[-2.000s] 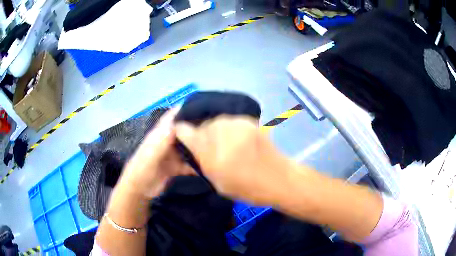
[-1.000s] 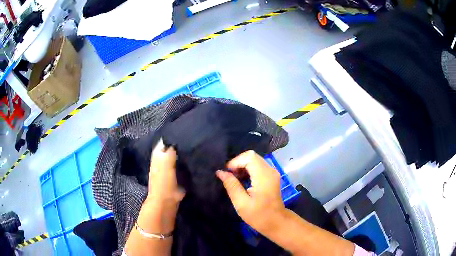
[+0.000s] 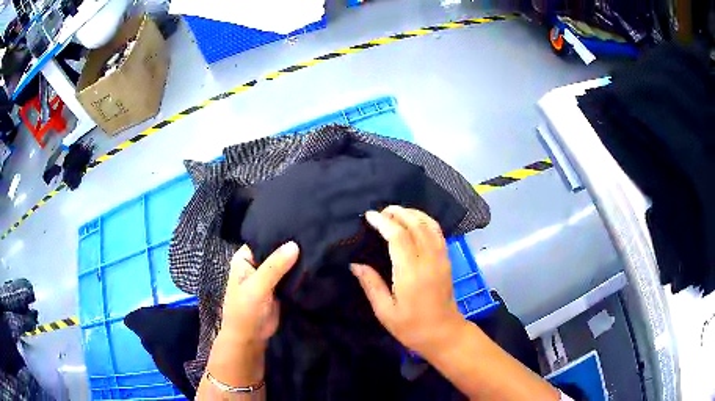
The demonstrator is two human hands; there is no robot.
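A garment bundle lies lining side out in front of me, with its grey-black checked outer cloth (image 3: 205,235) round the far and left edges. Its smooth black lining (image 3: 329,192) fills the middle. My left hand (image 3: 259,294) is on the lining's left side, thumb on top and the other fingers partly hidden by the cloth, gripping it. My right hand (image 3: 411,278) rests over the right part, thumb and fingers apart, fingertips at the lining. I cannot tell whether it pinches the cloth. No tool shows in either hand.
The garment lies over light blue plastic crates (image 3: 117,270). At the right is a white table (image 3: 619,204) with black cut panels (image 3: 666,157). A cardboard box (image 3: 125,82) and a red object (image 3: 43,117) are at the upper left. Yellow-black tape (image 3: 212,97) crosses the floor.
My hands, crossed over the cloth at first, are now apart on the lining. The right fingers have spread since a second ago. The raised black part is down, and the view has shifted.
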